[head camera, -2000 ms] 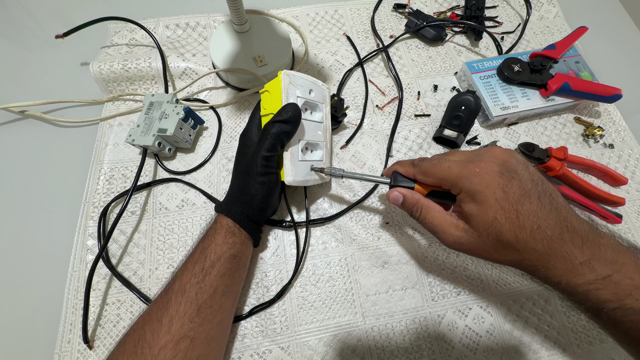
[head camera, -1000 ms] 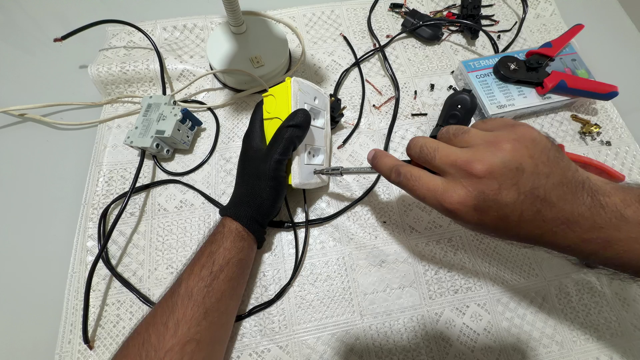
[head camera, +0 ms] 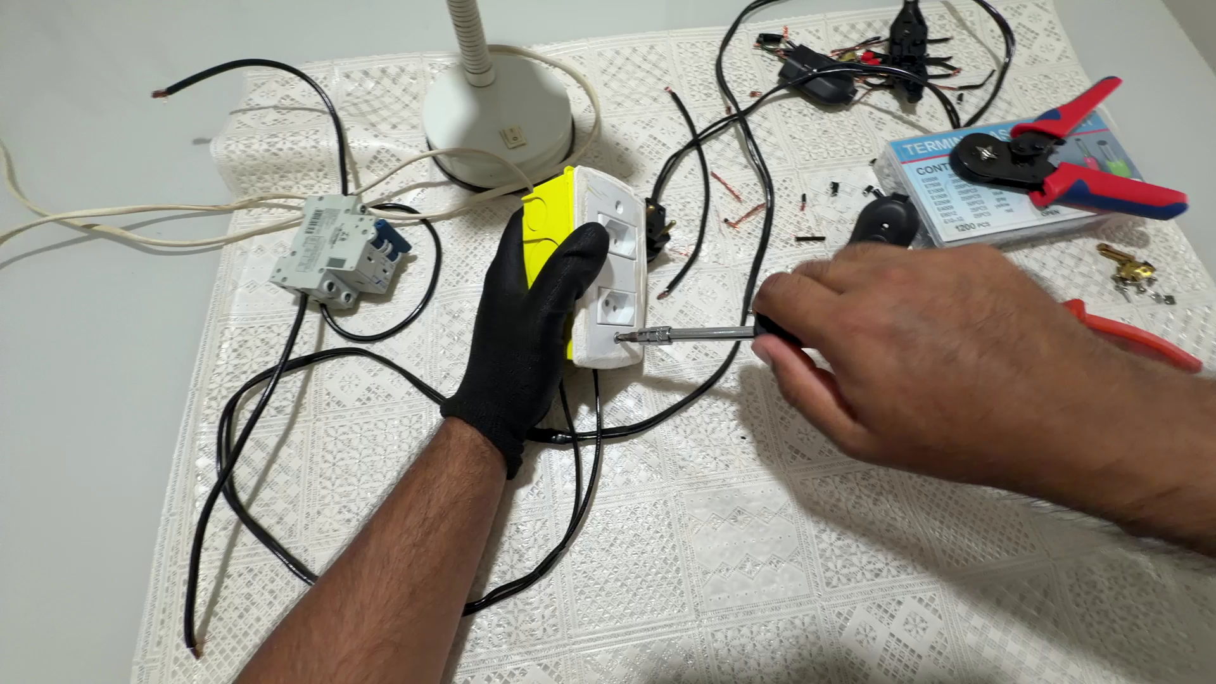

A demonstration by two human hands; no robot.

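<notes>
My left hand (head camera: 518, 332), in a black glove, grips a yellow electrical box (head camera: 546, 233) with its thumb over the front. A white faceplate with two sockets (head camera: 608, 275) covers the box's front, tilted toward the right. In my bare right hand (head camera: 883, 351) is a screwdriver (head camera: 703, 333) with a steel shaft; most of its handle is hidden by the fingers. Its tip meets the lower screw hole of the faceplate. Black wires (head camera: 597, 427) hang from the bottom of the box.
At left lies a circuit breaker pair (head camera: 342, 252) with cables. A white lamp base (head camera: 499, 123) stands behind. Crimping pliers (head camera: 1054, 157) rest on a terminal kit box (head camera: 917, 180). Red-handled pliers (head camera: 1130, 334), brass pieces (head camera: 1128, 266), a black plug housing (head camera: 883, 220) and wire scraps lie right.
My right hand has shifted its grip on the screwdriver and now covers much of the handle and the red-handled pliers. The box has turned slightly in my left hand.
</notes>
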